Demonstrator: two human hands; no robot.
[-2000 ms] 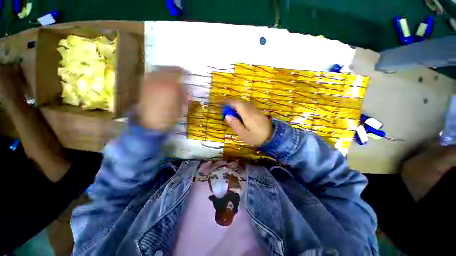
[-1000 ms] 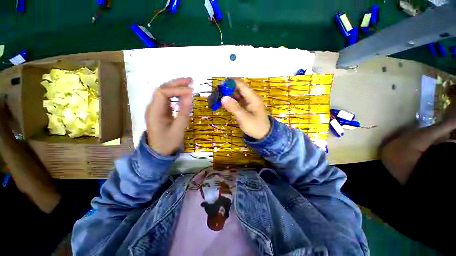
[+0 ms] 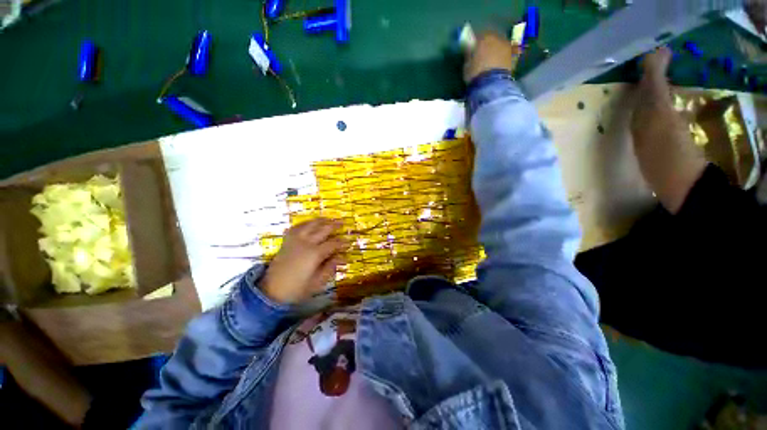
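Note:
My left hand (image 3: 304, 260) lies over the lower left of the amber-wrapped wired parts (image 3: 387, 210), fingers slightly bent and apart, with nothing visible in it. The amber parts lie in tight rows on the white sheet (image 3: 219, 180), thin leads pointing left. My right hand (image 3: 489, 55) is stretched forward over the green belt. Its fingertips are on a small, blurred blue-and-white piece (image 3: 466, 35), which looks like a labelled blue battery cell; most of it is hidden. Another blue cell (image 3: 531, 23) lies just right of this hand.
Several blue cells with leads, including one cell (image 3: 199, 52), lie on the green belt (image 3: 143, 109). A small carton (image 3: 151, 227) of yellow pieces (image 3: 84, 239) stands left. A grey metal upright (image 3: 614, 46) slants across the upper right. Another person's arm (image 3: 664, 138) is at the right.
The view has shifted. My right hand has moved from above the amber parts, where it held a blue cell, forward to the belt. My left hand has lowered onto the amber parts.

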